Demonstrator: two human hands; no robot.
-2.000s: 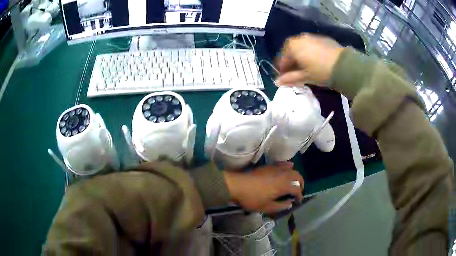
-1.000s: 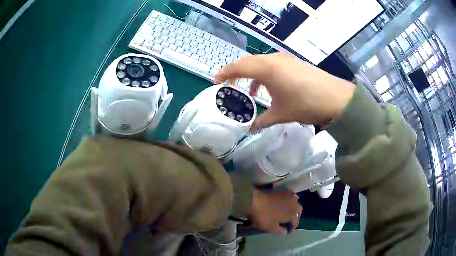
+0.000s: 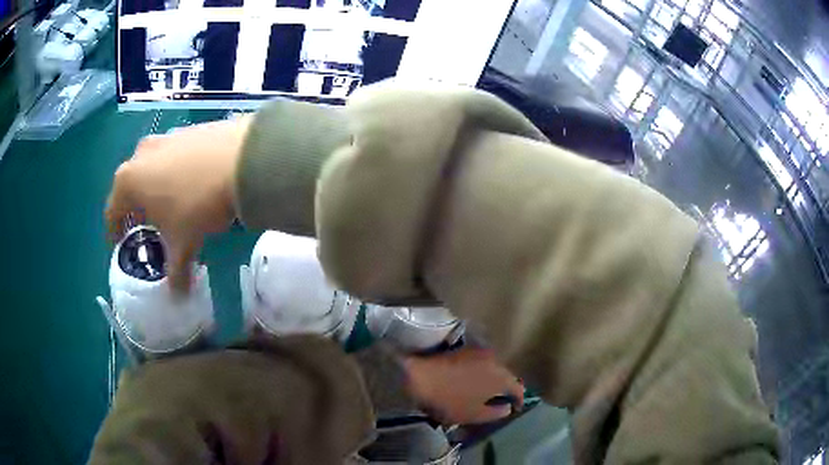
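Note:
My right hand (image 3: 177,195) reaches across to the far-left white security camera (image 3: 156,309). Its fingers are around the top of the head, beside the black face, and they are blurred. A second white camera (image 3: 295,286) stands to its right, partly behind my right sleeve. A third camera (image 3: 414,322) shows only in part below that sleeve. My left hand (image 3: 464,386) is low at the bench edge, below the third camera. Its fingers are curled near something small and dark that I cannot make out. The sleeve hides the rest of the row.
The monitor (image 3: 314,54) stands at the back with camera views on it. A black rounded label printer (image 3: 564,123) is right of it. A clear plastic bag (image 3: 59,104) lies at the far left on the green mat (image 3: 45,245). My right sleeve covers the middle.
My right hand has moved left along the row, from the right-hand cameras to the far-left one. Its sleeve now covers the keyboard. My left hand has stayed low at the bench edge.

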